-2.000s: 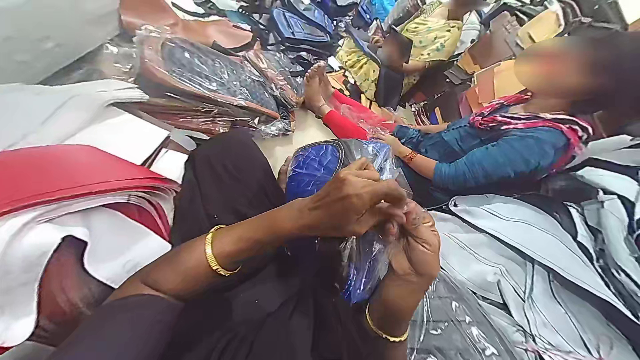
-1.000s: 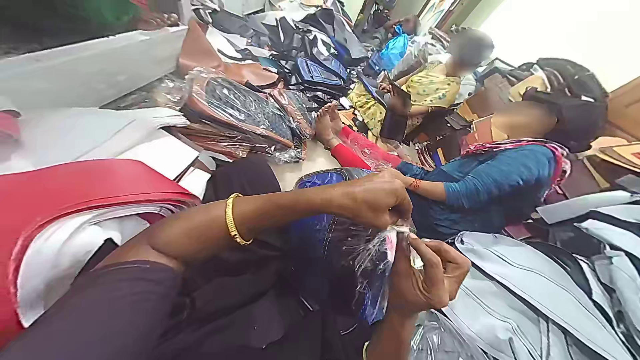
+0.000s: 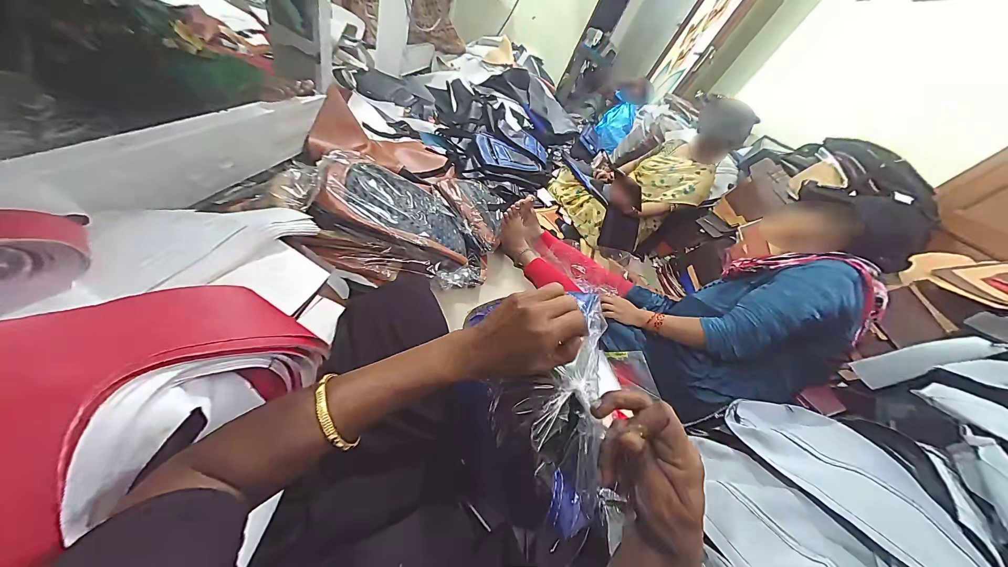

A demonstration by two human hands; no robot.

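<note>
My left hand (image 3: 531, 331), with a gold bangle on its wrist, is closed on the gathered upper part of a clear plastic bag (image 3: 583, 370). Opposite it, my right hand (image 3: 654, 465) pinches the same plastic lower down, with its fingers bent. A small white and red piece shows between the hands; I cannot tell what it is. Inside or behind the crumpled film is a blue item (image 3: 565, 504), mostly hidden by my hands and the plastic. The bag lies over my lap, on dark clothing.
Red sheet material (image 3: 157, 331) is stacked at the left. Brown bags in plastic wrap (image 3: 394, 213) lie ahead. A person in blue (image 3: 780, 331) sits at the right, legs stretched out; another in yellow (image 3: 673, 177) sits behind. Grey-white pieces (image 3: 835, 472) are piled at lower right.
The plastic over the blue item was spread between my hands and is now bunched into a twisted gather. The view has tilted up, showing more of the room.
</note>
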